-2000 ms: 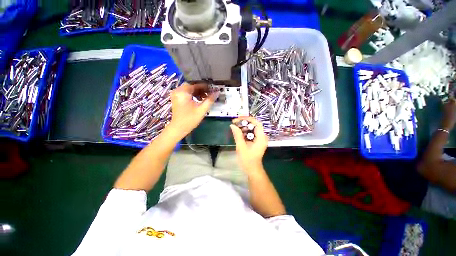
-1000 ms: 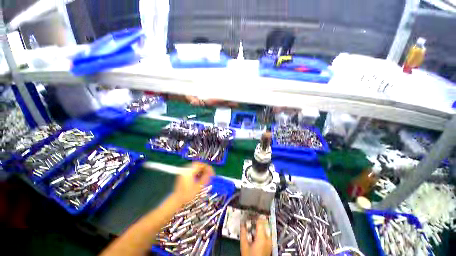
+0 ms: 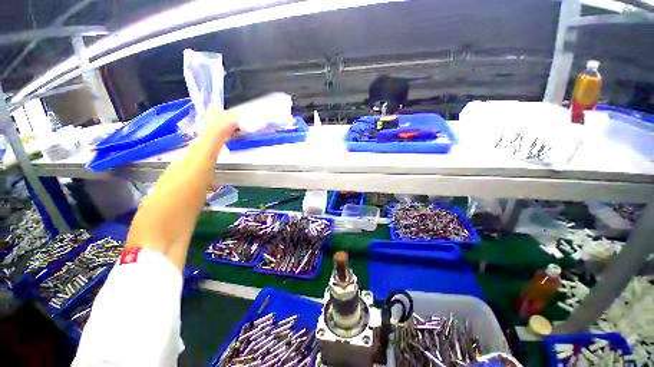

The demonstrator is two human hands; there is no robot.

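My left hand (image 3: 218, 125) is raised to the white shelf at the upper left. Its fingers are on the lower end of a clear plastic item (image 3: 204, 77), perhaps a bag or thin box, which stands up above them. A blurred white item (image 3: 264, 113) lies just right of the hand over a blue tray (image 3: 269, 139). My right hand is not in view. The press (image 3: 346, 315) is at the bottom centre, with only its top showing.
Stacked empty blue trays (image 3: 143, 135) and a blue tool tray (image 3: 430, 143) are on the shelf (image 3: 323, 159). Below are a tray of silver tubes (image 3: 269, 344), a translucent white bin (image 3: 477, 312) and an amber bottle (image 3: 539, 290). Slanting posts stand at both sides.
The view has tilted up to the shelf. My left hand has moved from the press up to the shelf and taken hold of the clear plastic. My right hand has left the picture.
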